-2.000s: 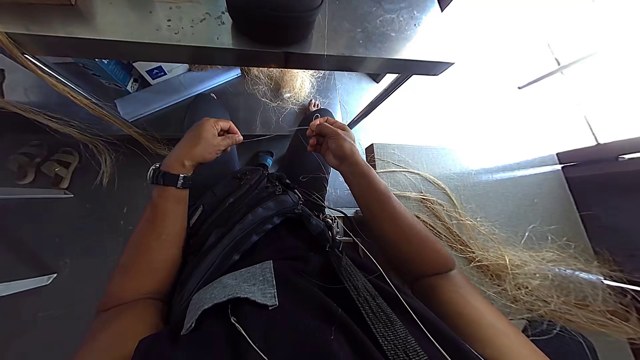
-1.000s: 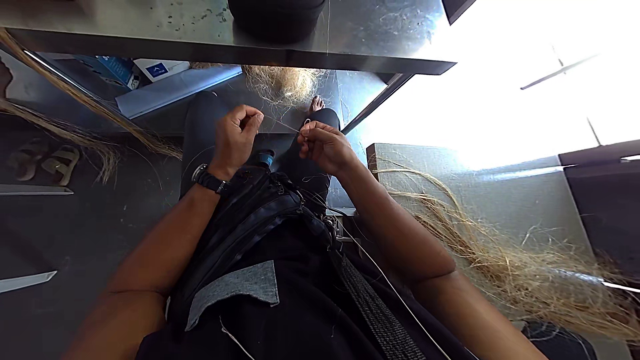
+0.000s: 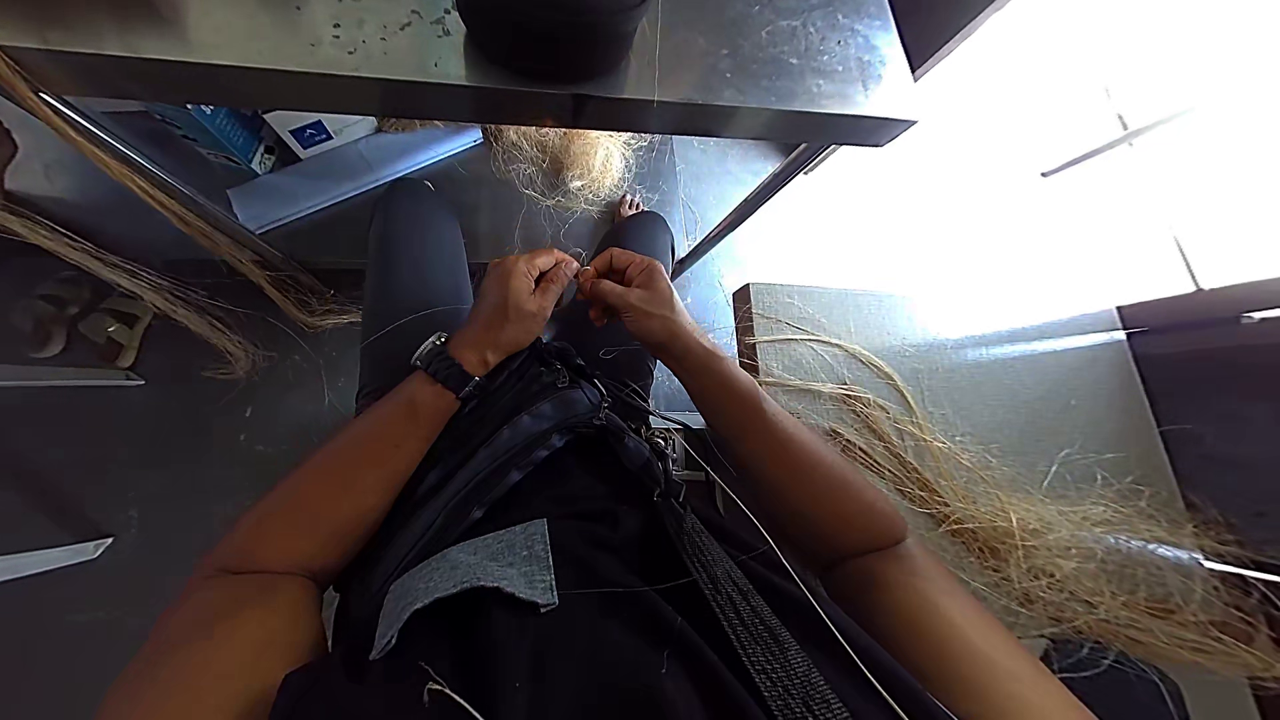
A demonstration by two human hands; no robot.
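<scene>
My left hand (image 3: 518,300) and my right hand (image 3: 635,295) meet fingertip to fingertip above my lap. Both pinch a thin pale fibre strand (image 3: 582,268), which makes a small loop between the fingers; its full course is too fine to follow. Below the hands lies a black waist bag (image 3: 500,440) across my lap. A white cord (image 3: 785,560) runs down over my dark clothing beside a woven strap (image 3: 750,610). Under the table rests a tangled bundle of pale fibre (image 3: 575,165).
A metal table (image 3: 330,45) with a black object (image 3: 555,35) on it stands ahead. Long fibres (image 3: 950,490) spread over a grey fabric-covered surface (image 3: 1010,370) at right. More fibre bundles (image 3: 150,180) hang at left, near sandals (image 3: 118,328) on the floor.
My left hand has moved right, to the right hand's fingertips; two seconds ago the hands were apart with a strand stretched between them. My right hand has stayed nearly in place.
</scene>
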